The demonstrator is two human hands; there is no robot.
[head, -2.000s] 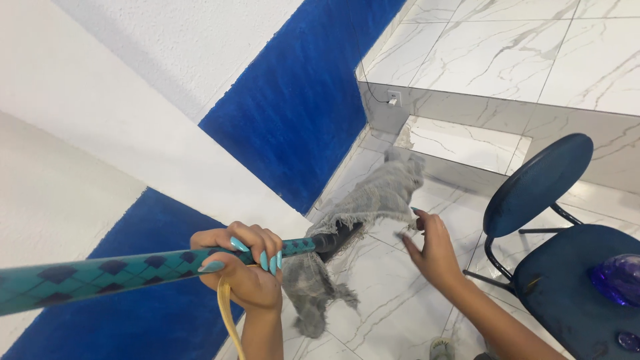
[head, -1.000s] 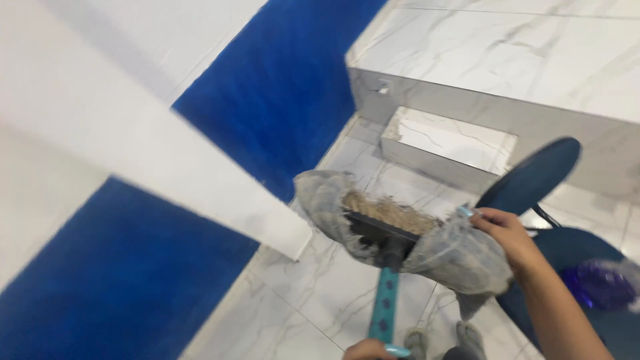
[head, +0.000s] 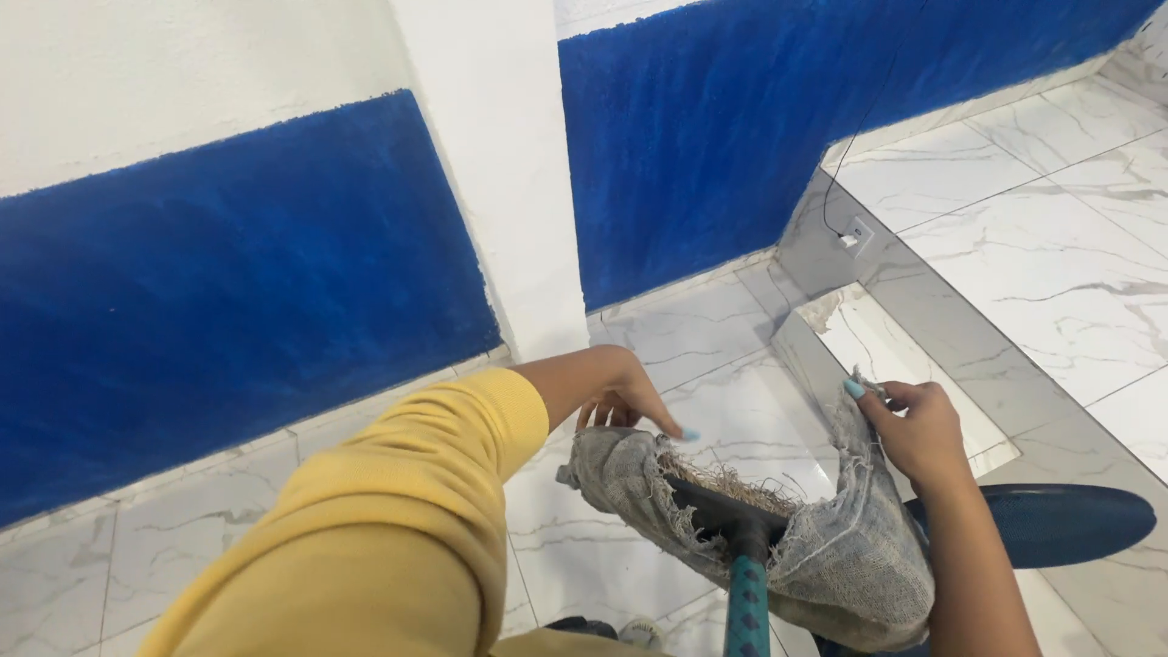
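Note:
A push broom's head [head: 730, 506] with straw-coloured bristles faces up near the middle of the view, its teal patterned handle [head: 748, 607] running down out of the frame. A frayed grey cloth [head: 849, 557] is wrapped around both ends of the head, leaving the bristles and black block showing between. My right hand [head: 917, 433] pinches a ragged upper edge of the cloth between thumb and fingers. At the left end of the head, my left hand [head: 630, 406] is bent over the cloth; its fingers are partly hidden behind it, so its grip is unclear.
A blue chair [head: 1040, 525] stands at the lower right. Behind it are a marble-tiled raised platform [head: 1049, 265] and a low tiled step [head: 912, 365]. A cable runs to a wall outlet [head: 856, 239]. Blue and white walls and a white pillar [head: 511, 173] lie left and ahead. A shoe [head: 641, 631] shows below.
My left hand has let go of the handle and moved up to the cloth at the head's left end. The broom head, hanging low two seconds ago, now faces up. The view has turned.

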